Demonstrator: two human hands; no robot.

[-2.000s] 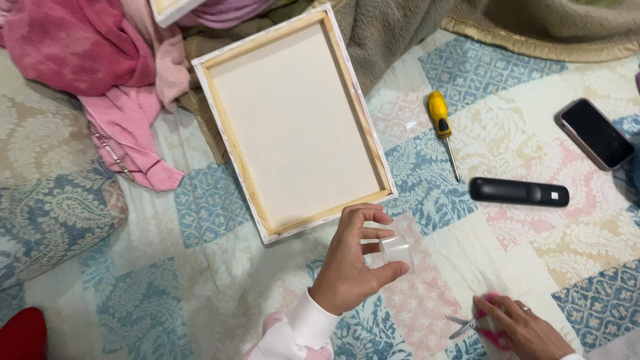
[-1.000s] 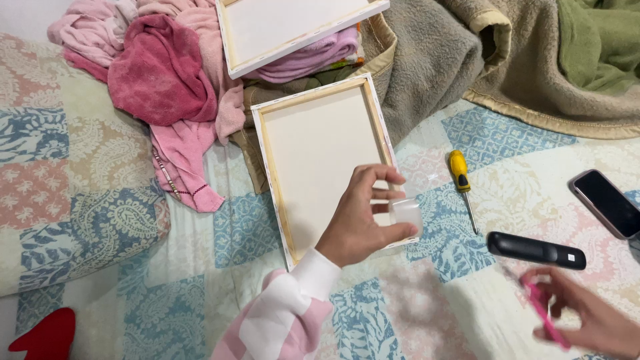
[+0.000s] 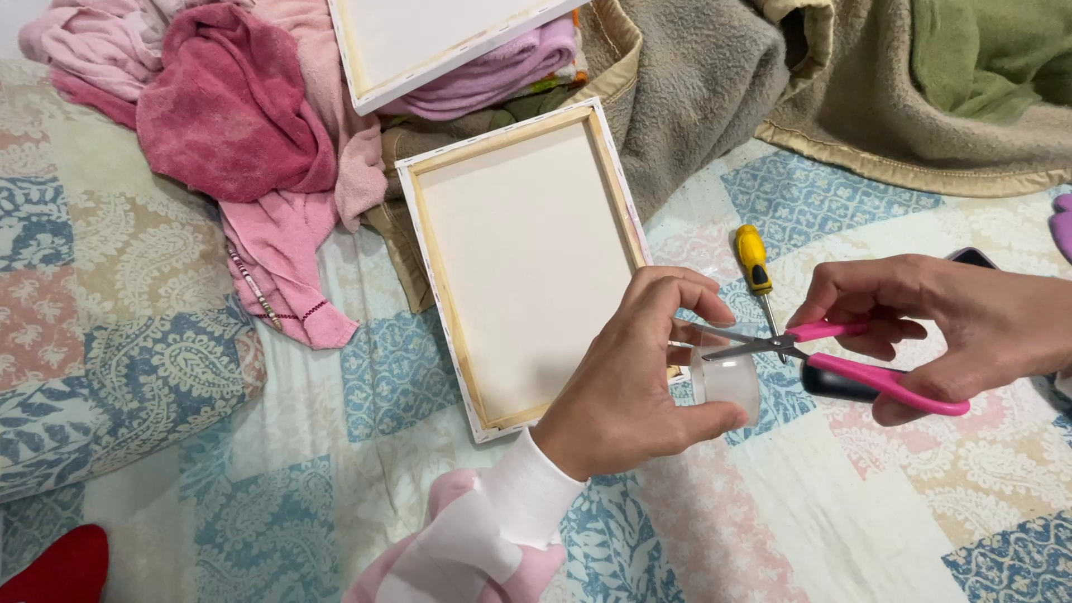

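Observation:
My left hand (image 3: pixel 649 368) holds a roll of clear tape (image 3: pixel 730 387) between thumb and fingers, over the lower right corner of a stretched canvas (image 3: pixel 519 268) that lies with its wooden frame side up. In my right hand (image 3: pixel 930 327) are scissors with pink handles (image 3: pixel 888 381). Their blades are spread, and they reach over the top of the roll, close to my left fingers. Whether tape lies between the blades cannot be told. Behind the scissors lies a screwdriver with a yellow handle (image 3: pixel 752 255), its tip partly hidden.
A black handheld device (image 3: pixel 829 379) and a phone (image 3: pixel 974 258) lie partly hidden behind my right hand and the scissors. Another canvas (image 3: pixel 452 71) rests on folded cloth at the top. Pink towels (image 3: pixel 234 109) and a grey-brown blanket (image 3: pixel 695 75) lie on the patchwork bedspread (image 3: pixel 335 519).
My right hand has lifted the scissors from the bedspread and brought them left to the tape roll, their blades now spread. My left hand still holds the roll. The view has shifted.

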